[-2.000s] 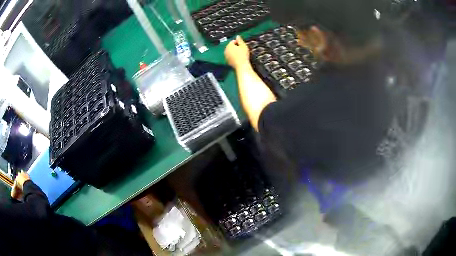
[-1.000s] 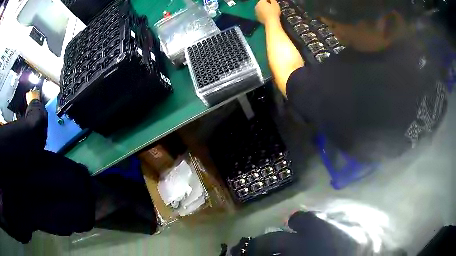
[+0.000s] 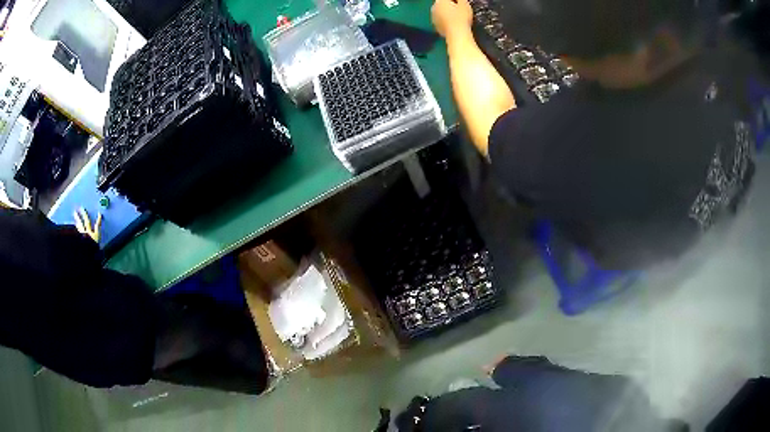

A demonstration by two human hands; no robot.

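Observation:
A tall stack of black blister trays (image 3: 190,118) stands on the green mat (image 3: 253,207). A clear stack with a grid of black round parts (image 3: 371,93) sits beside it near the bench edge. A clear box or bag (image 3: 308,51) lies behind. A seated person's hand (image 3: 453,15) is by a filled blister tray (image 3: 536,72). At the bottom edge a dark sleeve, seemingly mine, ends in a small bit of skin (image 3: 492,365), perhaps part of my right hand; its fingers are hidden. My left hand is not in view.
A seated person in black (image 3: 608,160) is at right on a blue stool (image 3: 570,278). Another person (image 3: 93,312) is at left by a blue machine panel (image 3: 127,215). An open carton with white pieces (image 3: 312,312) and stacked black trays (image 3: 443,291) are under the bench.
The bench scene sits higher and further right than two seconds ago. The dark sleeve has come into the bottom edge. The left person's hand has moved down from the machine to the blue panel since one second ago.

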